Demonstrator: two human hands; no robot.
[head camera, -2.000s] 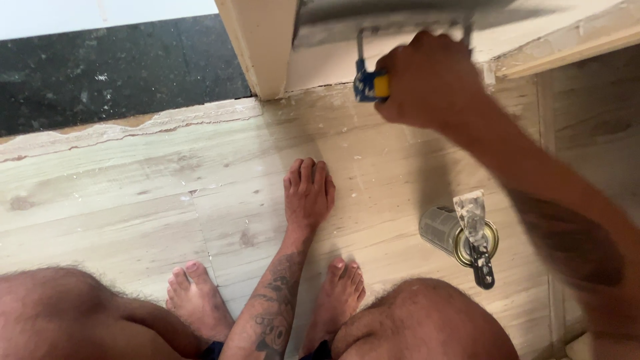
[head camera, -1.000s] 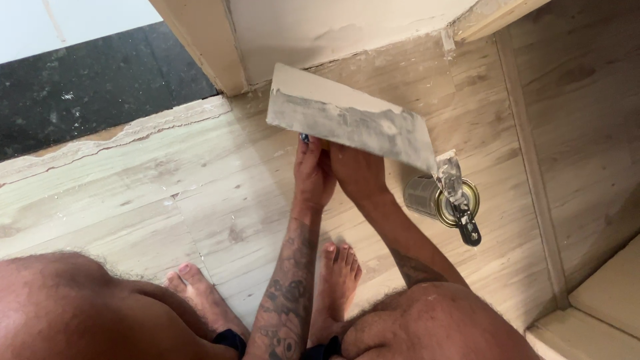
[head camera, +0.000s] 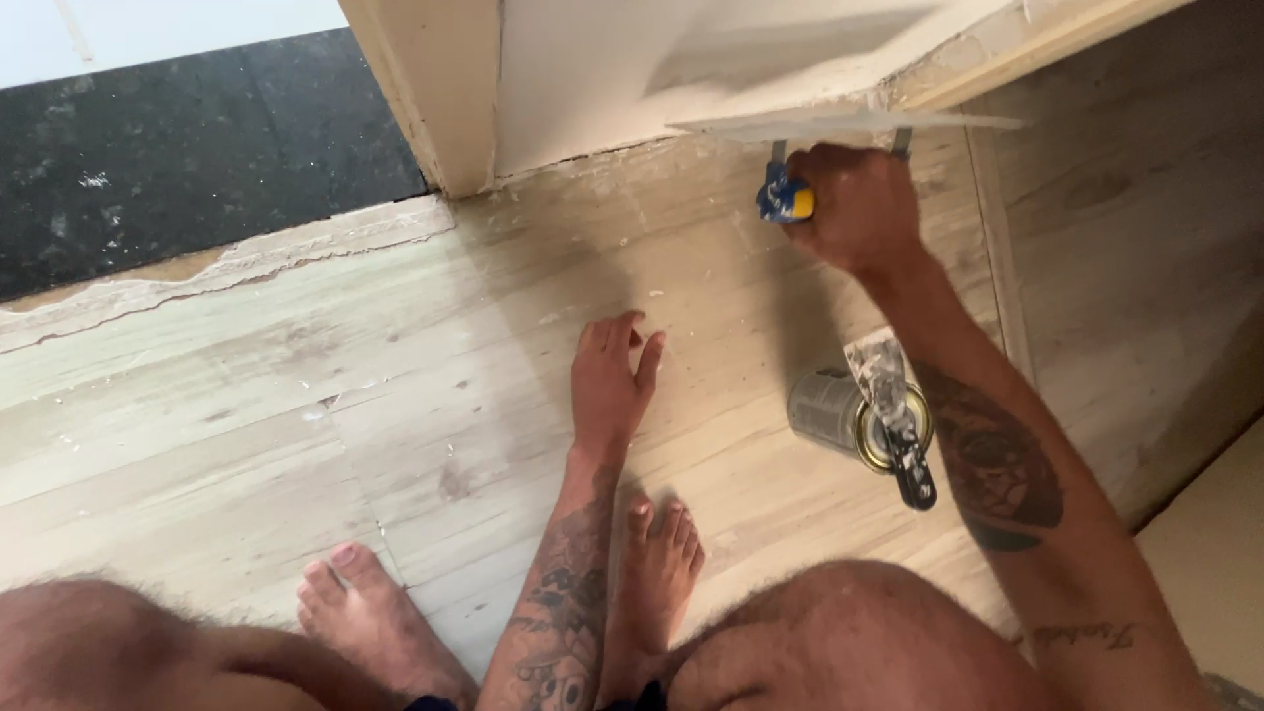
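My right hand grips the blue and yellow handle of a wide plastering trowel, whose blade is seen nearly edge-on close to the base of the white wall. Whether the blade touches the wall, I cannot tell. My left hand holds nothing and hangs over or rests on the wood-look floor, fingers slightly curled and thumb apart. Below my right forearm a metal can stands on the floor, with a putty-smeared scraper with a black handle lying across its top.
A pale door frame post meets the floor beside a black stone slab, edged by a rough strip of filler. A floor strip runs at the right. My bare feet are near the bottom.
A second ago both hands were together at the trowel, its blade showing broadly. Now my left hand is off it, and my right hand has carried the trowel up and right to the wall base.
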